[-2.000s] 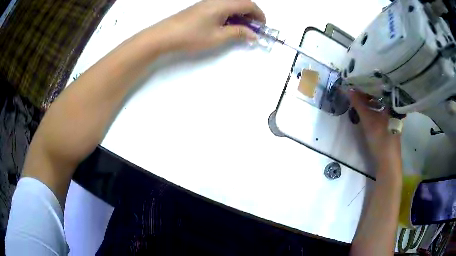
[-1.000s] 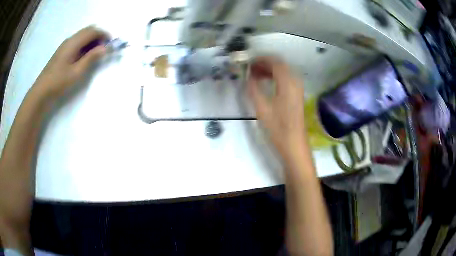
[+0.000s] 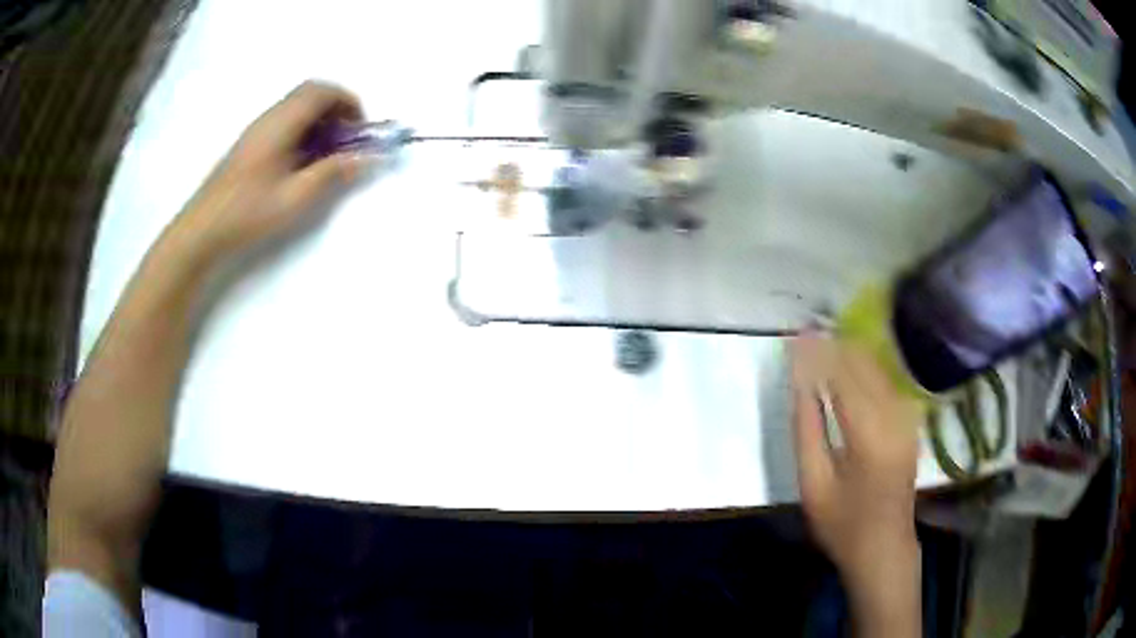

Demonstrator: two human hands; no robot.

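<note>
My left hand grips the purple handle of a screwdriver. Its thin shank points right, over the outlined bed, towards the lower end of the white sewing machine head. The presser foot area is blurred. My right hand is low on the table beside the yellow tape roll, fingertips at the bed's front right corner; blur hides whether it holds anything. A silver round bobbin case or bobbin lies on the table in front of the bed.
A smartphone leans on the tape roll. Olive-green scissor handles lie below it at the right. The table's brown front edge curves across below. Dark plaid cloth is at the far left.
The view has swung right and blurred. My right hand has left the needle area and moved down and right to beside the tape roll. My left hand still holds the screwdriver.
</note>
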